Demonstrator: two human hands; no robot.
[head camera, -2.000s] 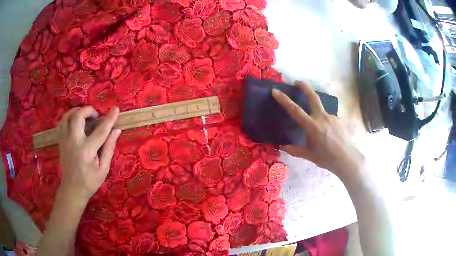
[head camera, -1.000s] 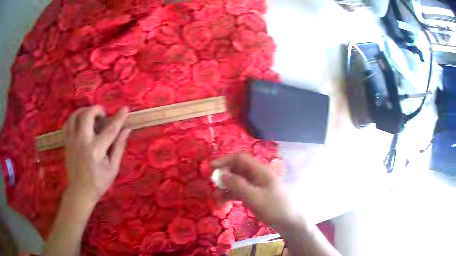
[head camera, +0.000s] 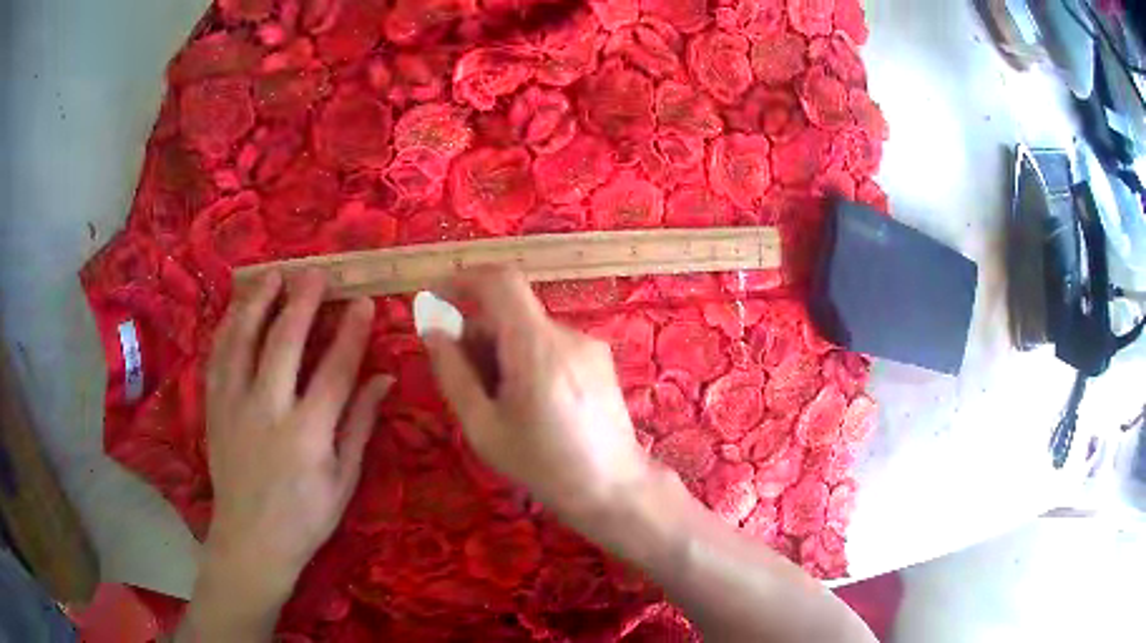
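Observation:
The red lace garment (head camera: 553, 138) lies flat, its white neck label (head camera: 131, 361) at the left. The wooden ruler (head camera: 654, 254) lies across it. My left hand (head camera: 283, 421) rests on the garment with its fingertips at the ruler's left part. My right hand (head camera: 540, 389) pinches the white tailor's chalk (head camera: 437, 315) just below the ruler's middle. A short white chalk mark (head camera: 740, 305) shows under the ruler's right end. The dark pressing block (head camera: 895, 289) lies partly on the garment's right edge, untouched.
The steam iron (head camera: 1068, 264) stands on the pale table (head camera: 930, 477) at the right, with its cord and more dark items behind it. A long brown curved strip (head camera: 44, 484) is at the lower left. Red cloth shows below the table's edge.
My right hand has let go of the dark block, taken up the chalk and moved left to the ruler. My left hand stays at the ruler. The view has shifted, so things appear further right.

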